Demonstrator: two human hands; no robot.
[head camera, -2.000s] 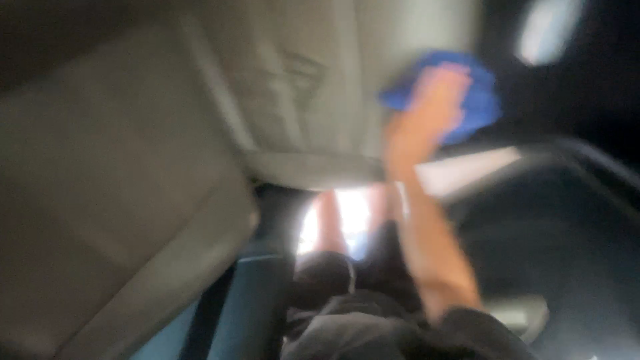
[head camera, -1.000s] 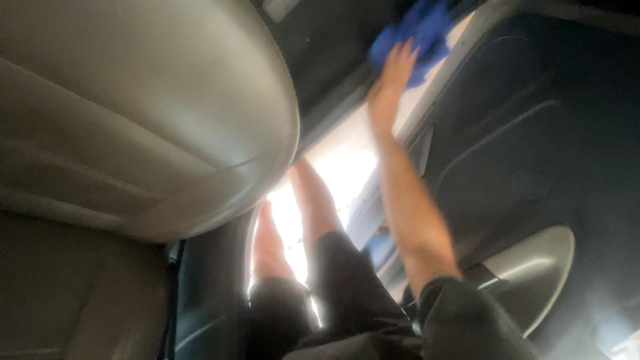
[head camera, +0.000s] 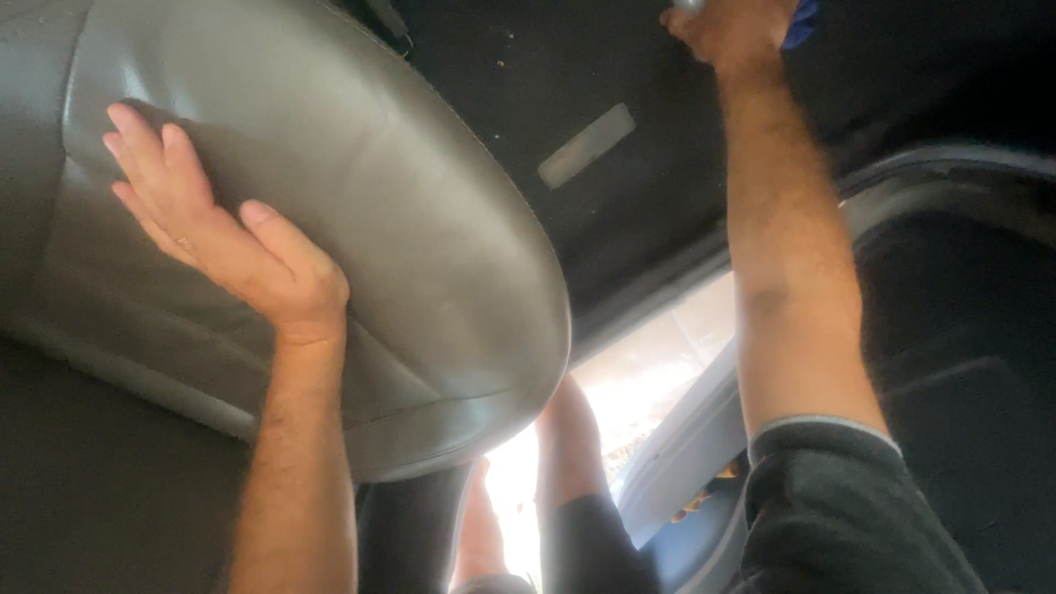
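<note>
My left hand (head camera: 223, 223) lies spread against the beige leather-like car seat (head camera: 412, 231), fingers pointing up and left, holding nothing. At the top edge, partly cut off by the frame, my right hand (head camera: 734, 29) is beside a blue cloth (head camera: 800, 23), which shows at the hand's right side. A small shiny, pale object (head camera: 689, 5) is by the fingers of that hand. How the fingers close on the cloth is hidden. Dark floor carpet (head camera: 511, 91) stretches below the right hand and carries a grey rectangular patch (head camera: 587, 146).
The car's door sill (head camera: 660, 305) runs diagonally under my right forearm. An open door with a dark inner panel (head camera: 965, 371) stands at the right. My legs (head camera: 569, 437) reach down through the bright doorway. Small light specks (head camera: 501, 63) lie on the carpet.
My left hand has come into view on the seat. My right hand with the blue cloth has moved from beside the door sill to over the dark carpet.
</note>
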